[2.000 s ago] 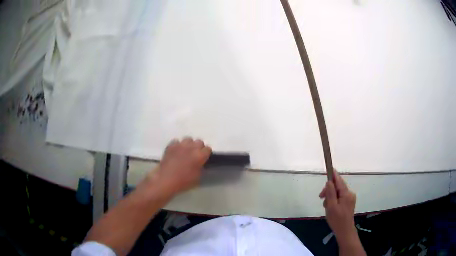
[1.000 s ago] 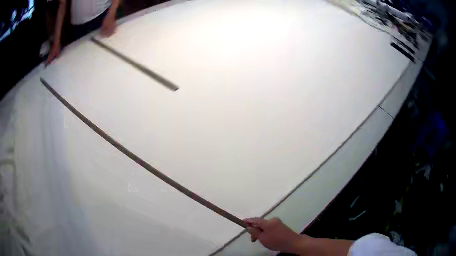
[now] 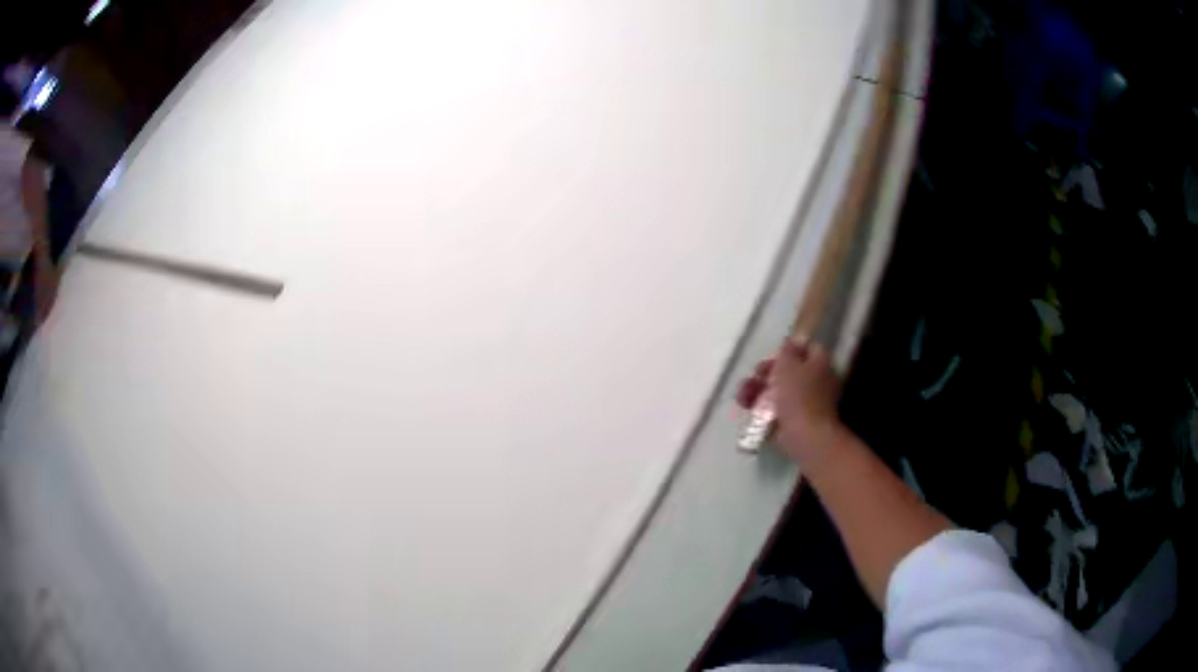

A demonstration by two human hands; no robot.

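Observation:
The cream fabric ply (image 3: 460, 341) lies flat over most of the table, its straight edge running from the bottom centre up to the upper right. My right hand (image 3: 799, 391) grips a long brown stick (image 3: 851, 210) near its near end. The stick lies along or just above the table's near border strip, beside the fabric edge; its far part is blurred. A shorter brown stick (image 3: 184, 269) lies on the fabric at the left. My left hand is out of the picture.
The bare table border (image 3: 683, 558) runs beside the fabric edge. A person's arm (image 3: 40, 236) shows at the far left table edge, cut off. The dark floor (image 3: 972, 433) at the right has scattered scraps (image 3: 1051, 473) and yellow-black tape.
The view has turned to the right. My right hand has moved the long stick off the fabric to the near table border. The black weight and my left hand, seen two seconds ago, are out of view.

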